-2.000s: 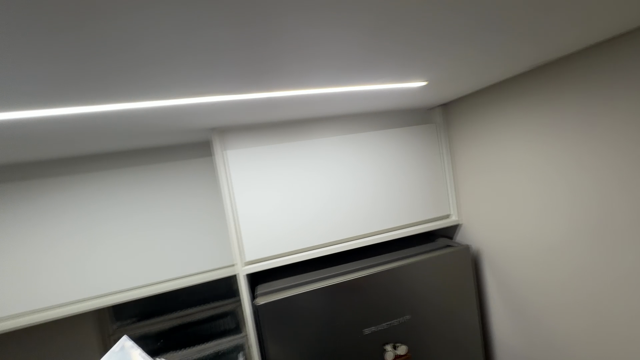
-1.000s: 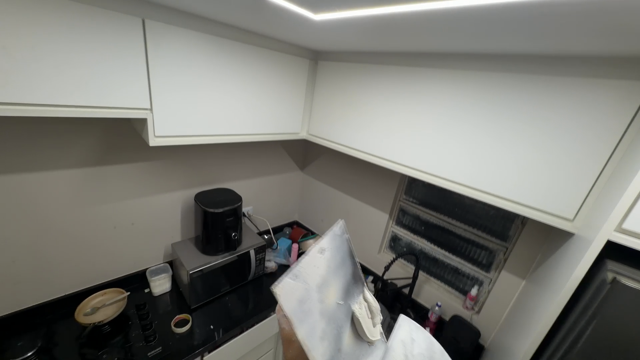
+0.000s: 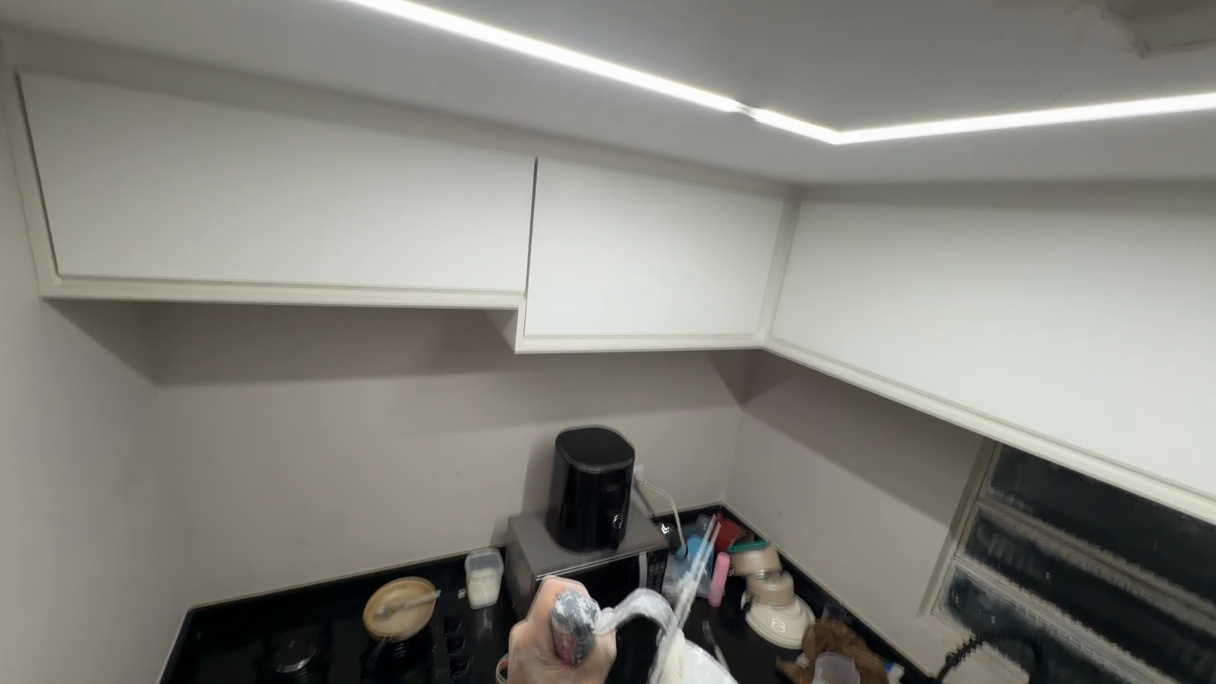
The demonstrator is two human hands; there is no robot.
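Note:
My left hand point(image 3: 559, 641) is at the bottom centre, closed around a handle point(image 3: 574, 625) that looks wrapped in clear plastic. A curved pale neck point(image 3: 635, 608) runs right from this handle to a thin flat blade point(image 3: 686, 589), seen nearly edge-on, like that of a plastering trowel. White material or a white object point(image 3: 698, 665) shows beside the blade at the bottom edge; I cannot tell which. My right hand is not in view.
White wall cabinets point(image 3: 285, 190) hang above. Below stand a black air fryer point(image 3: 591, 489) on a microwave point(image 3: 532, 551), a plastic container point(image 3: 484, 578), a pan point(image 3: 400, 608) on the cooktop, and a beige appliance point(image 3: 777, 608). A louvred window point(image 3: 1073, 560) is at right; an LED strip point(image 3: 570, 57) lights the ceiling.
The view has swung far to the left. The blade showed its broad face with white material one second ago and is now nearly edge-on, with its handle and my hand visible.

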